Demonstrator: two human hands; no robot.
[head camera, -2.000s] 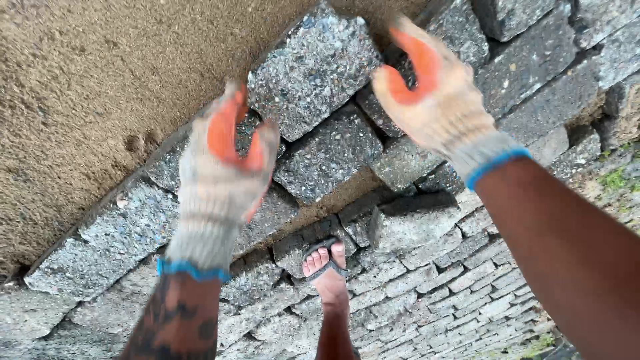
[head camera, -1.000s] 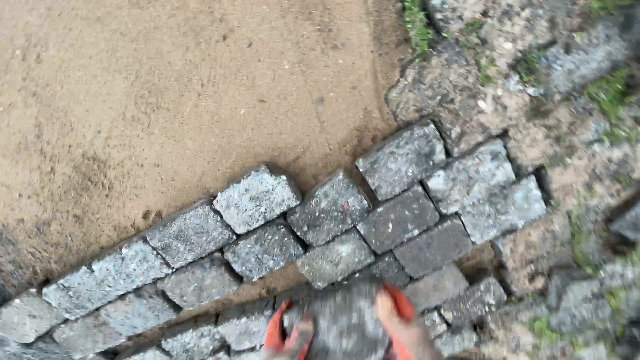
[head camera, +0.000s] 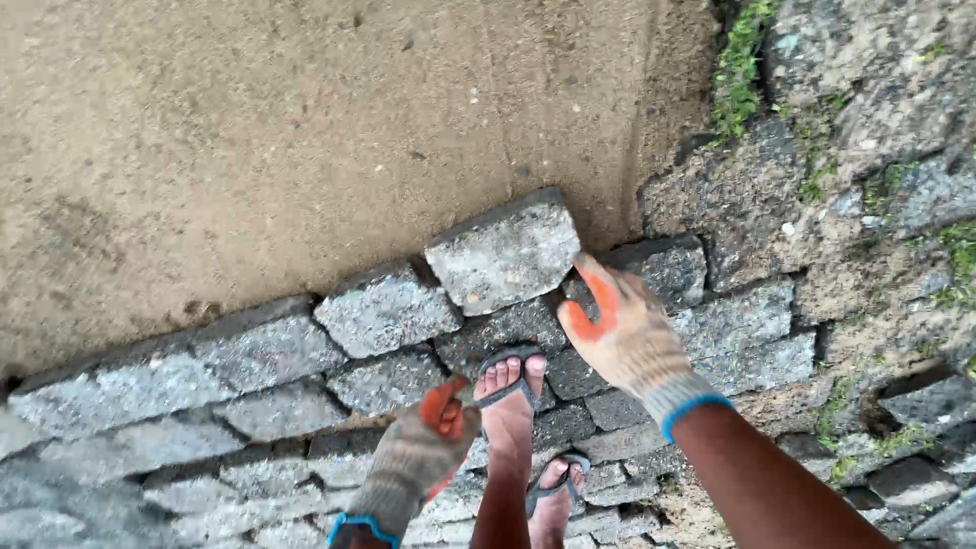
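A pale concrete paving block (head camera: 505, 252) lies at the edge of the paving, jutting into the sand. My right hand (head camera: 627, 328), in a knitted glove with orange coating, is beside its right corner, thumb and fingers apart, holding nothing. Lower down, my left hand (head camera: 421, 450) in the same kind of glove is near my sandalled foot (head camera: 509, 404), its fingers curled; whether it is fully closed is unclear. A speckled block (head camera: 387, 309) sits left of the pale one, and a darker block (head camera: 663, 271) lies to its right, partly behind my right hand.
Sand (head camera: 320, 152) spreads above the row of blocks. Rough old paving with green weeds (head camera: 738, 72) runs along the right. A second sandalled foot (head camera: 557, 484) stands lower on the laid blocks. Dark gaps show between some blocks, and a loose-looking stone (head camera: 926, 396) lies at right.
One second ago both hands were around a block at the bottom of the view; now a pale block lies at the sand edge and my right hand is open beside it. The view has shifted.
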